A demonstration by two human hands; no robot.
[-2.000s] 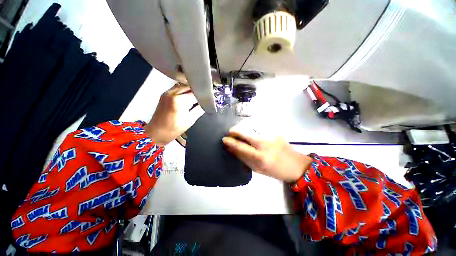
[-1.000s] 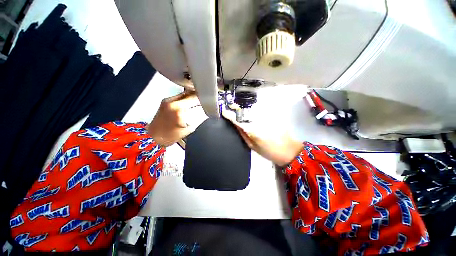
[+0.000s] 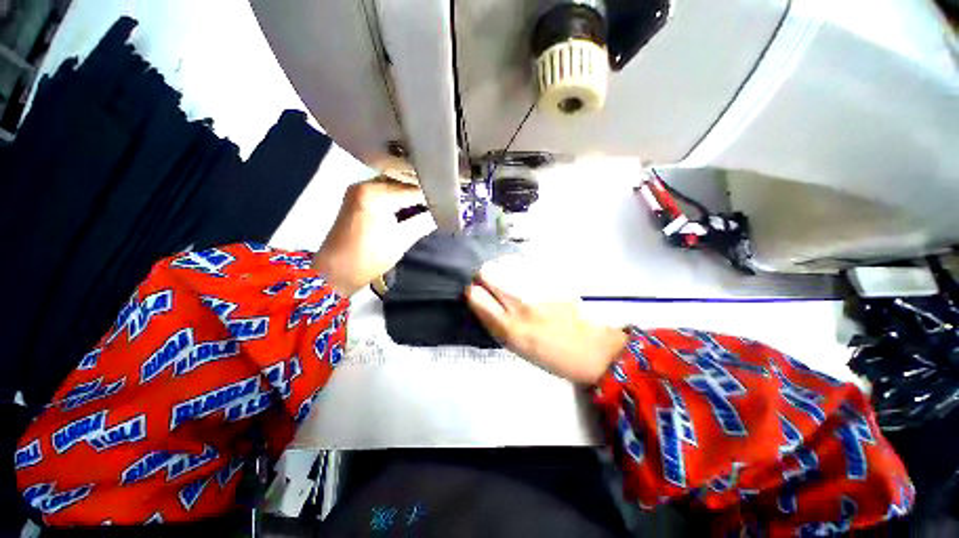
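A black fabric panel (image 3: 429,299) lies on the white machine bed in front of the presser foot (image 3: 475,202), its near part creased. My right hand (image 3: 542,328) holds its right edge, with thumb and fingers closed on it. My left hand (image 3: 370,229) is at the panel's upper left, beside the needle area; its fingertips are partly hidden behind the machine head, so I cannot tell what they grip. No zipper can be made out.
The white sewing machine head (image 3: 410,95) with a cream knob (image 3: 571,79) hangs above. Red and black thread snips (image 3: 684,223) lie right of the needle. Stacked black strips (image 3: 116,200) lie at the left. A glossy black heap (image 3: 910,363) is at the far right.
The panel has drawn up towards the needle and creased, its near end farther from the table edge. My right hand has moved from beside the presser foot down to the panel's right edge.
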